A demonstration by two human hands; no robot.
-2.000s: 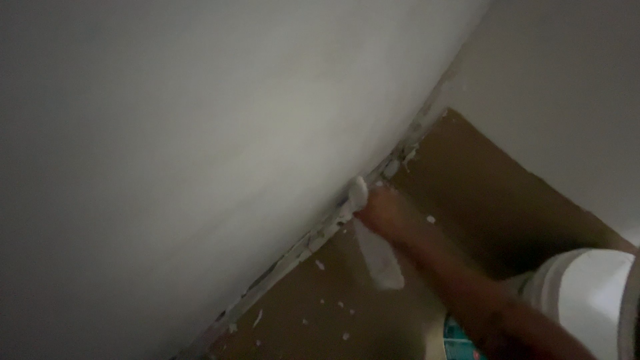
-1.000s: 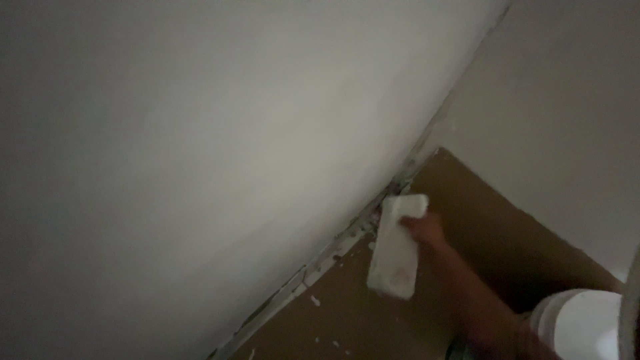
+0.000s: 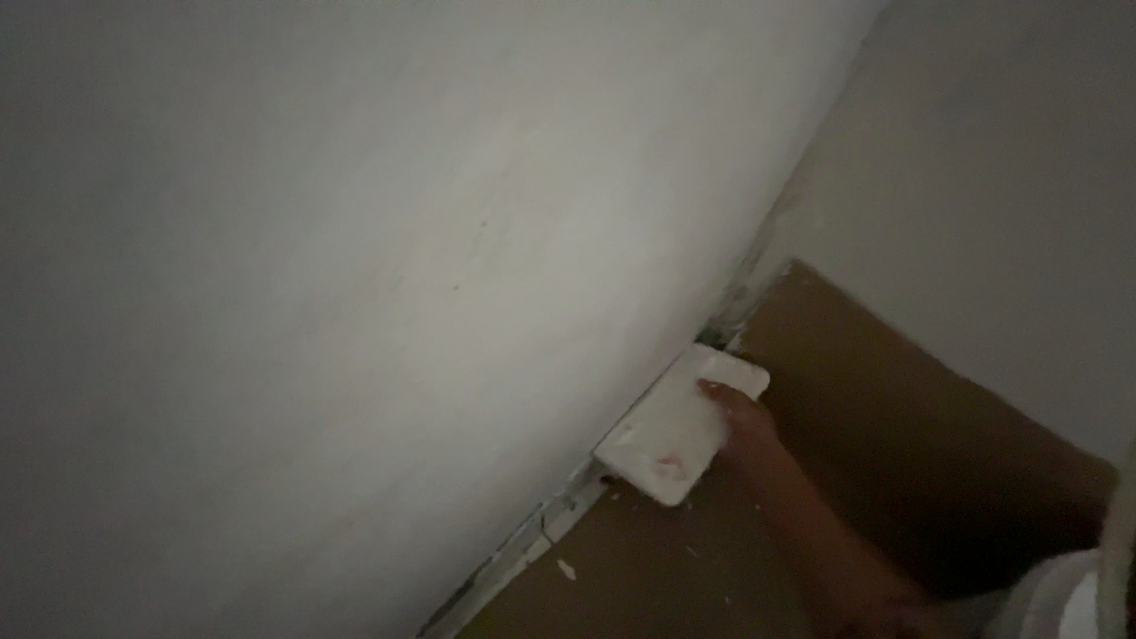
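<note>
My right hand [image 3: 738, 415] grips a flat white rectangular piece [image 3: 666, 435] with rounded corners, my thumb lying over its face. Its material cannot be told; a reddish mark shows near its lower end. One long edge lies along the foot of the large pale wall [image 3: 426, 293], where the wall meets the brown floor covering [image 3: 701, 559]. My left hand is out of view.
A second pale wall [image 3: 994, 222] rises at the right. A rough whitish strip [image 3: 532, 541] with cracks runs along the wall's foot, and flakes [image 3: 566, 569] lie beside it. Part of a white bucket [image 3: 1056, 603] shows at bottom right.
The white piece, tilted beside the strip one second ago, now lies along the wall's foot, still in my right hand. The bucket shows less as the view has shifted.
</note>
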